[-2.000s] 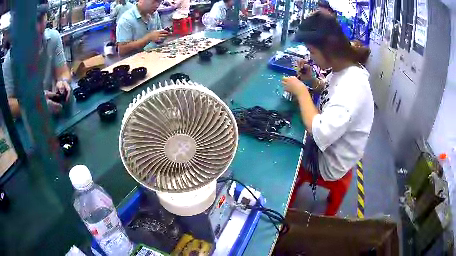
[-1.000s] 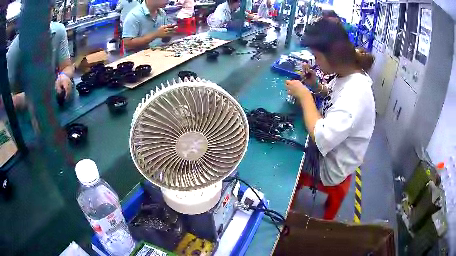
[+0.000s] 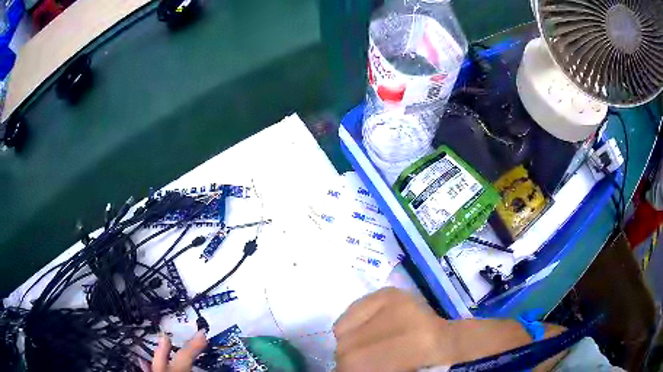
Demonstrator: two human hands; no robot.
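My left hand [image 3: 177, 354] is cut off by the bottom edge; only raised fingertips show, beside black cables [image 3: 73, 330]. Whether they hold a cable is unclear. A blue circuit board strip [image 3: 236, 350] lies just right of the fingertips, beside a green round pad [image 3: 275, 353]. My right hand [image 3: 385, 330] is a curled fist seen from the back, at the bottom middle; its fingertips and anything in them are hidden. A dark blue sleeve or cord [image 3: 527, 352] runs along its forearm. More board strips [image 3: 211, 209] lie among the cables on white paper [image 3: 283, 160].
A blue tray [image 3: 378, 192] stands right of the paper, with a plastic bottle [image 3: 411, 80], green packet [image 3: 451, 200] and stained yellow sponge [image 3: 521, 200]. A fan [image 3: 563, 102] is at upper right. 3M sheets [image 3: 356, 232] lie by the tray. Black round parts [image 3: 75, 76] sit at upper left.
The view has swung down and left from the line and other workers to the paper, cables and boards. Both my hands now show. The fan and bottle appear farther right.
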